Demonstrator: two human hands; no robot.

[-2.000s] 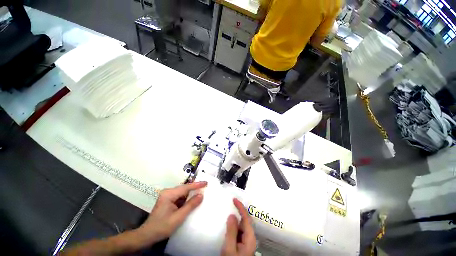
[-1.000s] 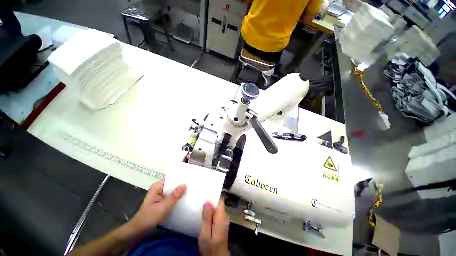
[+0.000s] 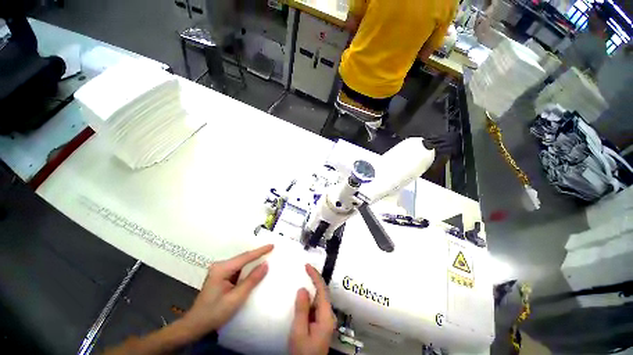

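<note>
A white cut piece lies at the front of the white overlock machine, its far edge at the presser foot and needle area. My left hand rests on the piece's left side, thumb and forefinger stretched toward the needle area. My right hand is on its right side, fingers pointing up toward the needle area. Both hands hold the piece against the machine. The piece's near edge is partly hidden by my hands and the dark area below.
A stack of white cut pieces stands on the left of the pale machine table. Black snips lie behind the machine body. A black machine is at far left. A person in a yellow shirt is ahead; white bundles are at right.
Since one second ago, my hands and the piece have moved forward to the needle area, covering more of the front plate. The camera view has also shifted slightly.
</note>
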